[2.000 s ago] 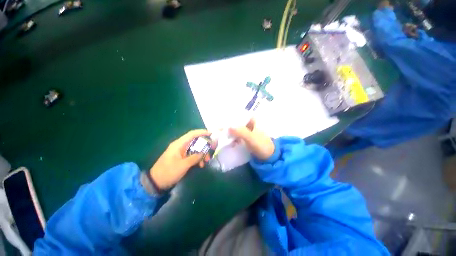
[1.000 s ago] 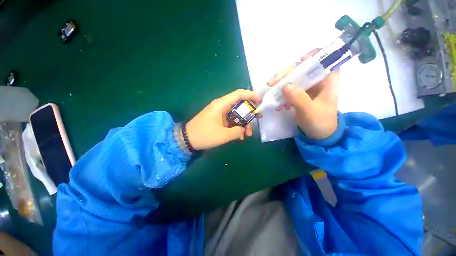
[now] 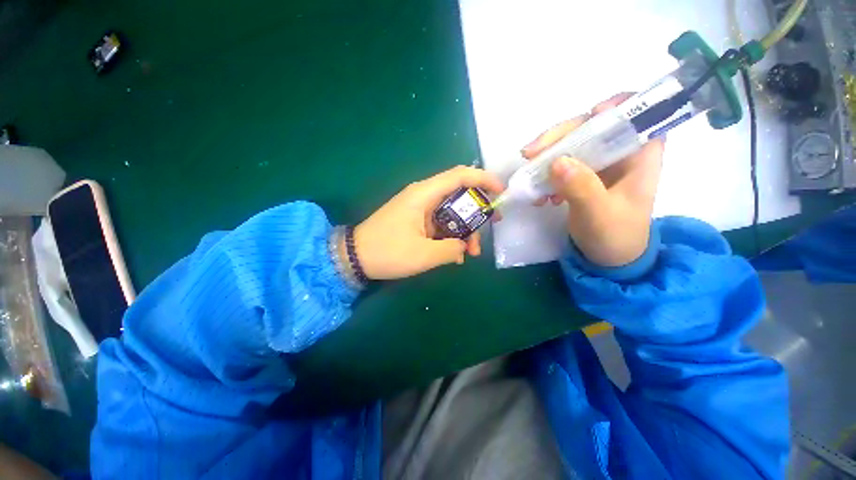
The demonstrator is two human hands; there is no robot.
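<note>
My left hand holds a small black electronic module with a white and yellow face turned up. My right hand is closed around a clear-white dispensing syringe with dark marking. The syringe slants down to the left. Its thin yellowish tip is at the module's right edge; whether it touches cannot be told. A green winged adapter sits on the rear end, joined to a yellowish-green air hose. A thin black cable runs beside it.
White paper lies under the syringe hand. The grey controller with a round gauge is at the right edge. A smartphone on a white wipe, a plastic bottle and a clear bag lie left. Another module is upper left.
Two seconds ago the syringe lay on the paper; its adapter end showed there. Now my right hand holds it at the module. Over the last second, both hands and the syringe have shifted slightly right in view.
</note>
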